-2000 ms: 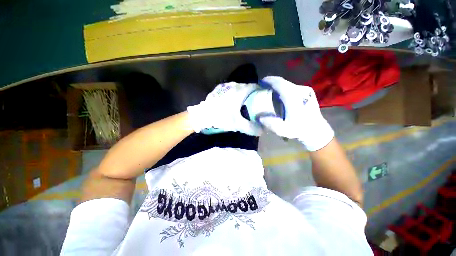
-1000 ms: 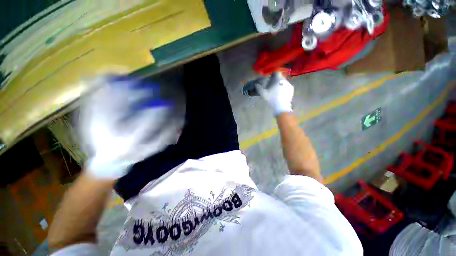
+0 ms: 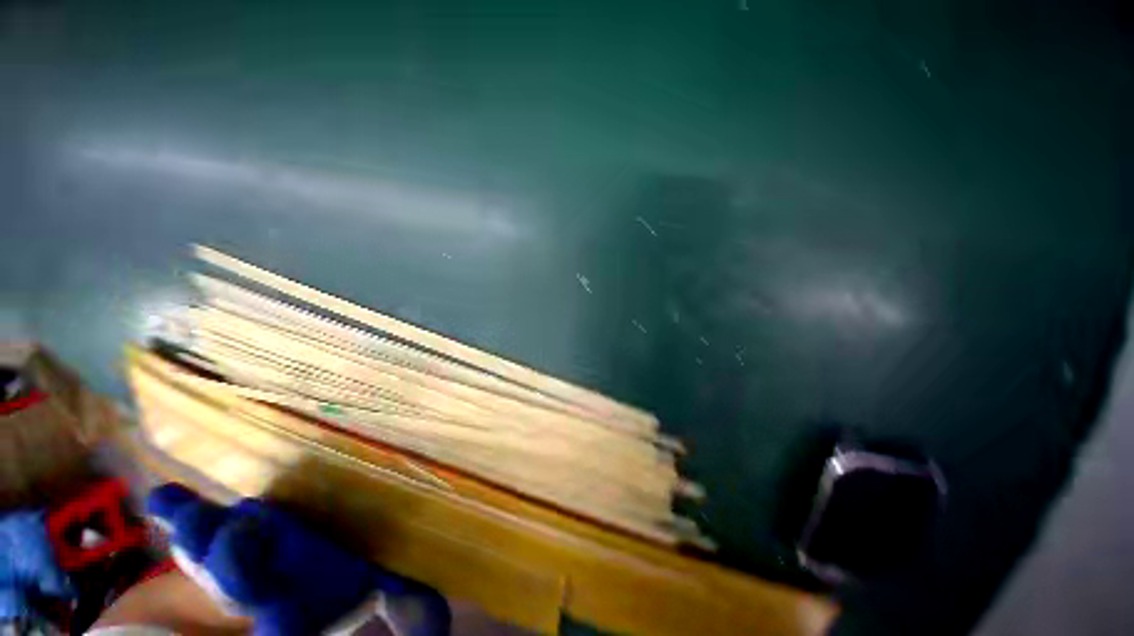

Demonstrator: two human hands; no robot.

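My left hand (image 3: 292,565), in a white glove with a blue palm, is at the bottom left, over the front edge of the yellow board. It is blurred and cut off by the lower edge; its fingers look bent, and whether it holds anything is unclear. My right hand is out of view. The long yellow board (image 3: 497,540) lies slanting along the bench edge. A pile of long cream-white strips (image 3: 435,416) lies just behind it on the green bench top (image 3: 522,149).
A black rounded-square object with a pale rim (image 3: 874,516) lies on the bench at the lower right. A grey-white surface (image 3: 1076,509) shows at the right edge. A brown carton (image 3: 44,429), a red object (image 3: 93,528) and light blue cloth (image 3: 25,565) are at the left.
The view has swung from my lap and the floor to the bench top. My left hand now shows its blue palm at the bottom left. My right hand has left the picture.
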